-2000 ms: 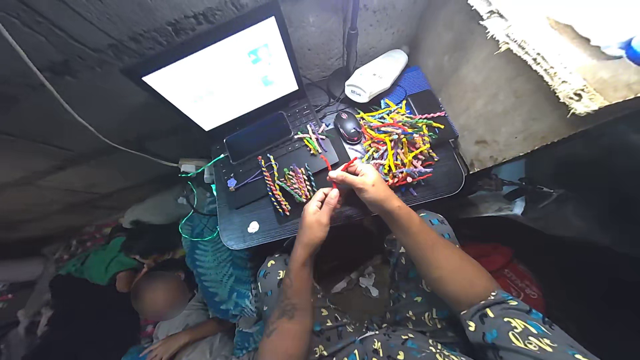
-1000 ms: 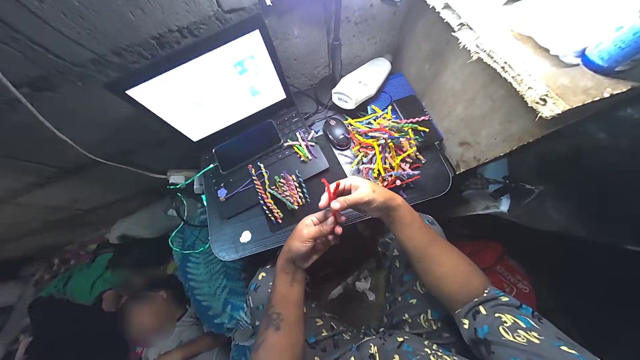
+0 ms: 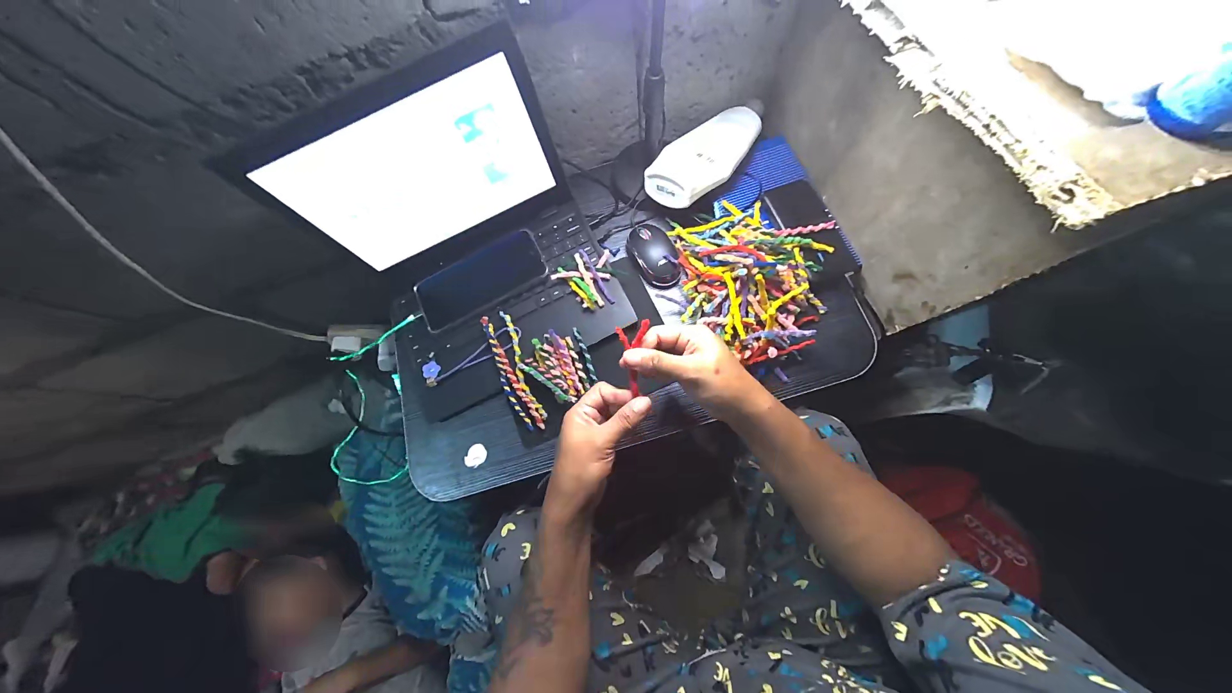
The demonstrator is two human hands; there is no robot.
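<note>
Both my hands pinch a red fuzzy pipe cleaner just over the front edge of the small black table. My left hand grips its lower end; my right hand holds it higher, where two red ends spread in a V above the fingertips. Beyond my right hand lies a heap of short multicoloured twisted pipe cleaners. Left of the hands, long twisted ones and a row of shorter ones rest on the laptop. A few more lie near its keyboard.
An open laptop carries a dark phone. A black mouse and a white device are behind the heap. A green cable hangs off the table's left side. A person is at lower left, near a patterned teal cloth.
The red pipe cleaner showed one end above my right fingers a second ago; two spread ends show now. Both hands remain close together at the table's front edge.
</note>
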